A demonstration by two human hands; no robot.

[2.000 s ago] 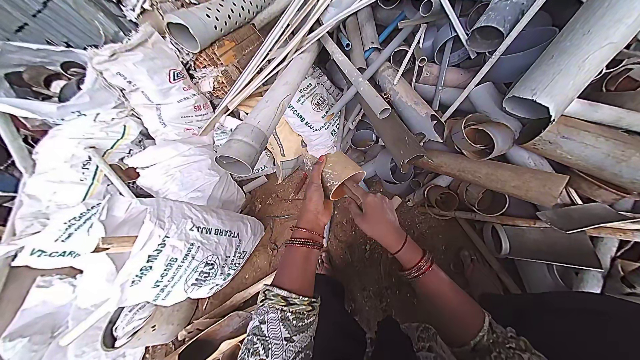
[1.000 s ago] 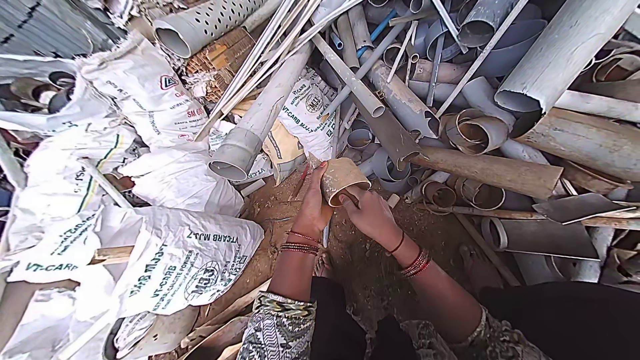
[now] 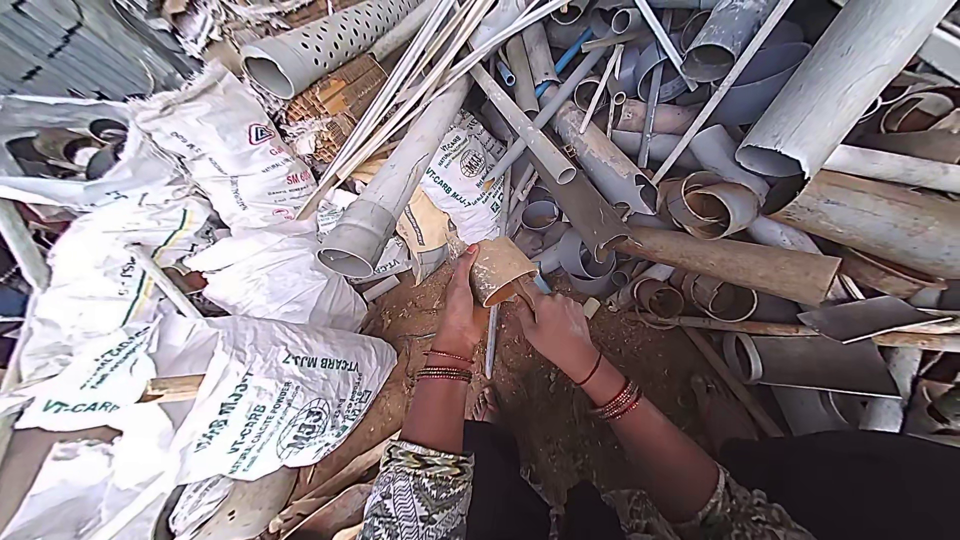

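A short, dirty tan piece of plastic pipe [image 3: 496, 264] is held above the brown soil. My left hand [image 3: 459, 304] grips its left side, thumb up along the wall. My right hand [image 3: 553, 330] is at its open lower right end, with fingers reaching to the rim; whether it holds a tool there is too small to tell. Beyond the pipe piece lie a yellowish paper sack [image 3: 424, 229] and a white printed sack [image 3: 465, 176]. A wide grey pipe [image 3: 397, 187] with a socket end slants down toward my left hand.
White woven sacks [image 3: 300, 397] lie heaped on the left. A perforated grey pipe [image 3: 330, 45] lies behind, beside thin pale strips [image 3: 409, 90]. Cut pipes, including a long brown one [image 3: 735, 262] and a large grey one [image 3: 840, 90], pile up at the right. Bare feet stand on soil below.
The pipe piece has tilted in my hands, its open end now facing more downward than a second ago. Both hands stay on or at it in about the same place.
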